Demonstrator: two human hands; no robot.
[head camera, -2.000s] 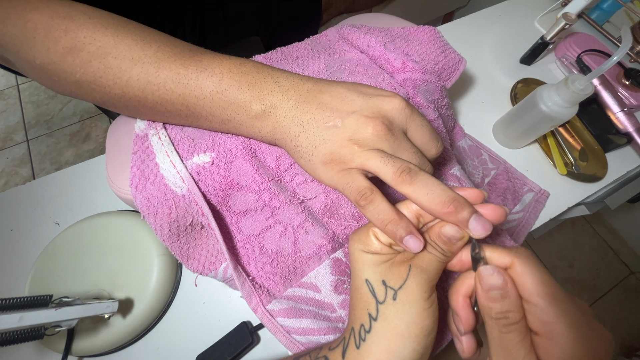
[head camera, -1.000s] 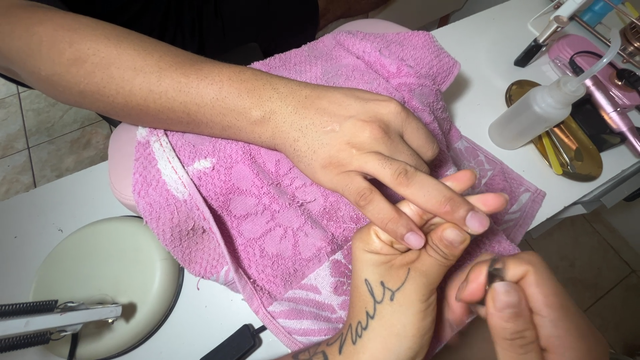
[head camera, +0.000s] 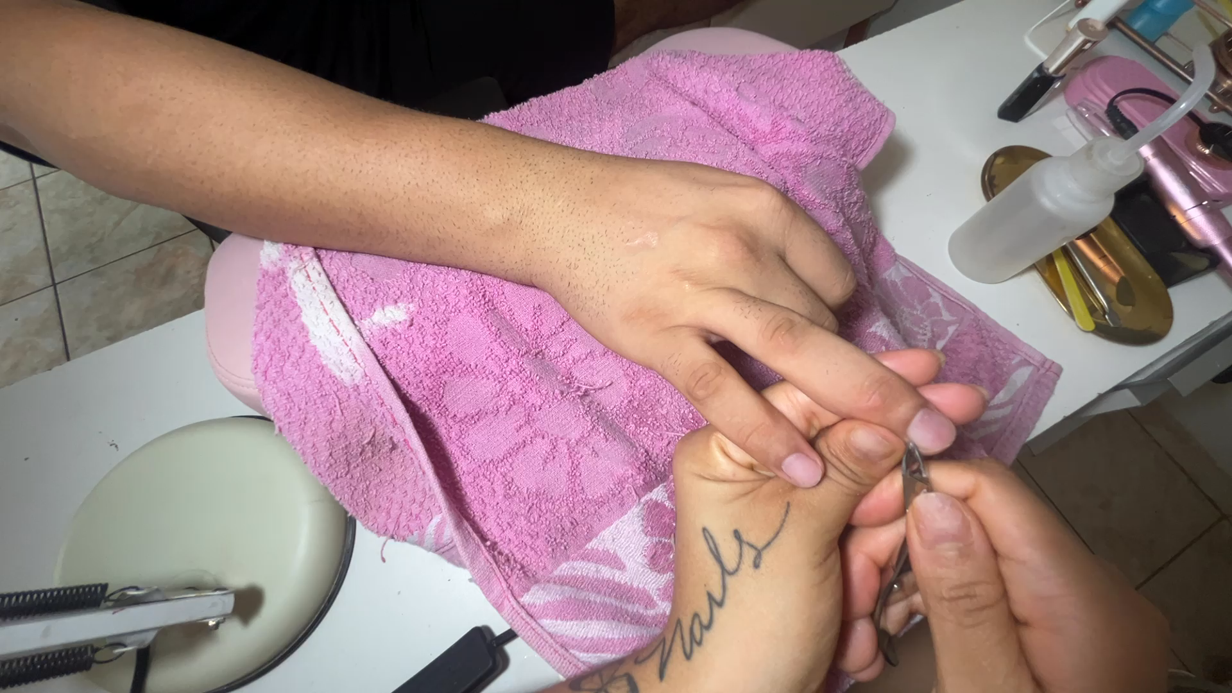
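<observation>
Another person's hand (head camera: 712, 260) lies palm down over a pink towel (head camera: 539, 385), which covers a pink cushion (head camera: 231, 327). My left hand (head camera: 799, 500), with a tattoo on the wrist, holds that person's finger from below, the thumb beside the fingertip and my other fingers underneath. In my right hand (head camera: 982, 568) are metal cuticle nippers (head camera: 910, 481), pinched between thumb and index finger. Their tip touches or nearly touches the edge of the held finger's nail. My right palm and curled fingers partly hide the nipper handles.
A round lamp base (head camera: 212, 539) with a spring arm (head camera: 115, 616) stands at lower left, near a black device (head camera: 452, 664). At right are a translucent squeeze bottle (head camera: 1039, 212), a gold tray (head camera: 1136, 298) with small tools, a pink nail drill (head camera: 1179, 197) and a black-tipped brush (head camera: 1030, 91).
One second ago the nippers were turned and apart from the nail; now my right hand has brought their tip back to the held fingertip. The other person's hand has barely moved.
</observation>
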